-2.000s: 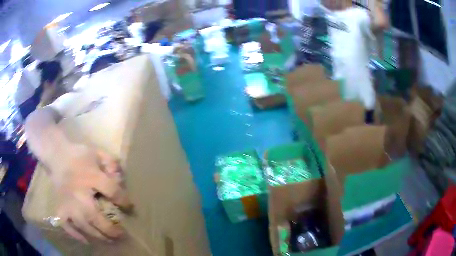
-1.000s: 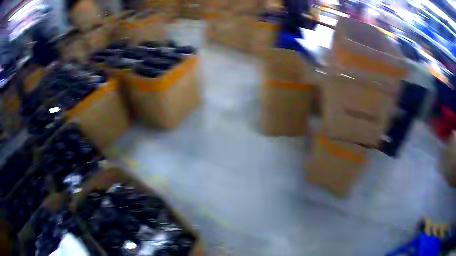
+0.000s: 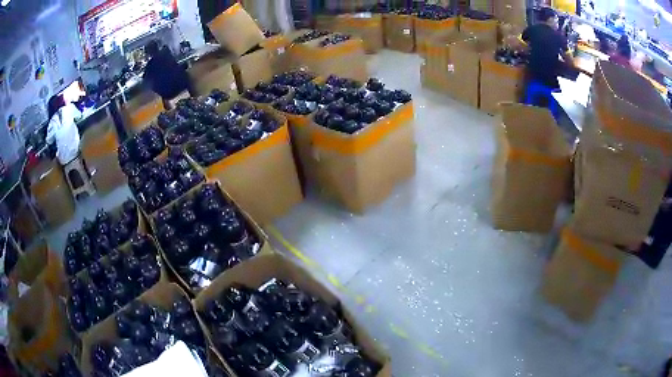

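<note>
Neither of my hands is in view. Nearest in front of me, at the lower left, stand open brown bulk cartons [image 3: 383, 361] full of black, shiny, round-ended units [image 3: 280, 324]. A white sheet [image 3: 173, 364] lies on the units at the bottom edge, cut off by the frame. More filled cartons stand behind them, among them one with an orange tape band [image 3: 365, 158] near its rim.
Grey floor [image 3: 420, 272] with a yellow line runs between the cartons. On the right stand a tall open carton [image 3: 534, 169], stacked large cartons [image 3: 626, 177] and a smaller carton [image 3: 582, 276]. A person in dark clothes [image 3: 544, 55] stands behind; others are at left-hand benches.
The view has swung from the green table, packing boxes and a hand on a large carton to the floor cartons. Since the last earlier frame, these have shifted within the view and look sharper.
</note>
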